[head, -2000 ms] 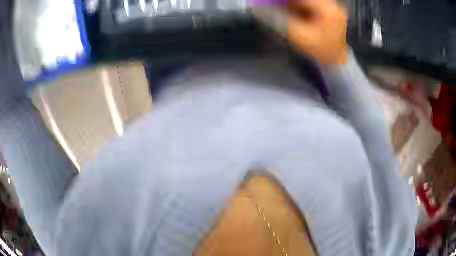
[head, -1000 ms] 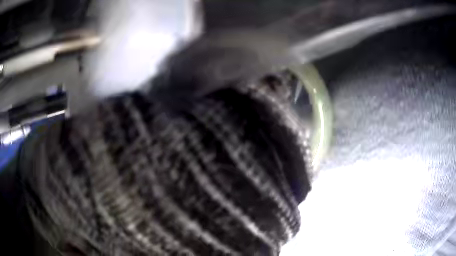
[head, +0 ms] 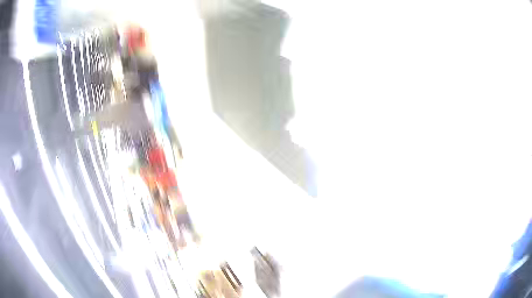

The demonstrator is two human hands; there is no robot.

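The view is tilted, blurred and heavily overexposed. A very bright white area (head: 408,128) fills the middle and right, and I cannot tell what it is. A grey-green surface (head: 251,70) with a straight edge shows at upper centre. Neither my left hand nor my right hand can be made out. No held part can be made out.
Long bright curved streaks (head: 44,151) run down the left over a grey area. A blurred band of red, blue and dark shapes (head: 157,160) lies beside them. Small tan and brown patches (head: 219,283) are at the bottom. Blue edges (head: 513,256) show at the lower right.
The camera has swung away. The striped knit glove, the yellow-green ring and the grey cloth that filled the earlier view are gone, and the picture is far brighter.
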